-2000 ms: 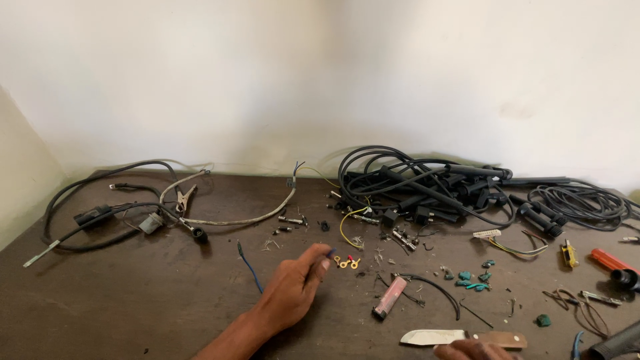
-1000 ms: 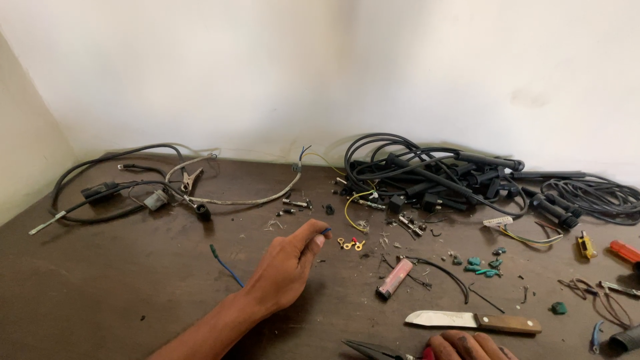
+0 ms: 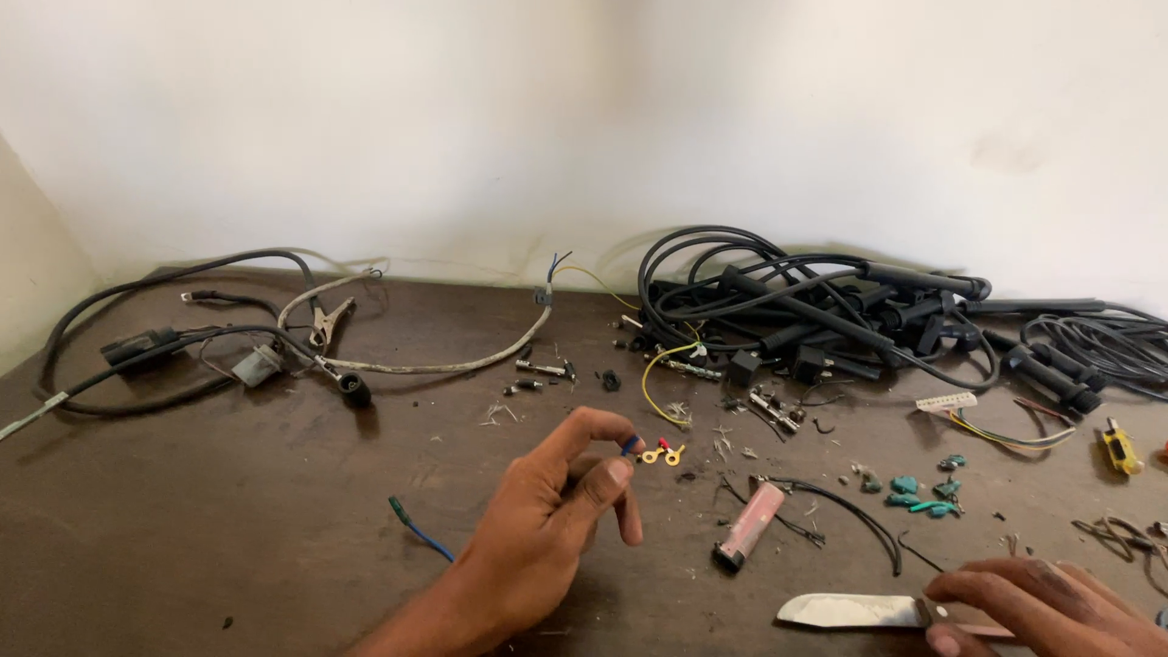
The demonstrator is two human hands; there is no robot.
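Observation:
My left hand (image 3: 557,520) is above the middle of the table, its thumb and index finger pinching the end of a thin blue wire (image 3: 630,445). A blue wire with a green end piece (image 3: 400,511) comes out beside my left wrist. Gold ring terminals (image 3: 673,456), with a bit of red, lie just past those fingertips. My right hand (image 3: 1040,602) is at the lower right, its thumb and fingers on either side of the wooden handle of a knife (image 3: 849,610). The blade points left. A pink lighter (image 3: 753,525) lies between the hands.
Black cables and connectors (image 3: 803,310) are heaped against the wall. Cables with a metal clip (image 3: 328,321) lie at the left. Teal pieces (image 3: 933,497), a white connector with wires (image 3: 946,401), a yellow tool (image 3: 1119,449) and cut black wires (image 3: 867,516) lie at the right.
My right hand was on a red-handled tool below the knife one second ago; it is now at the knife's handle, and that tool is out of view. My left hand keeps its pinch near the ring terminals.

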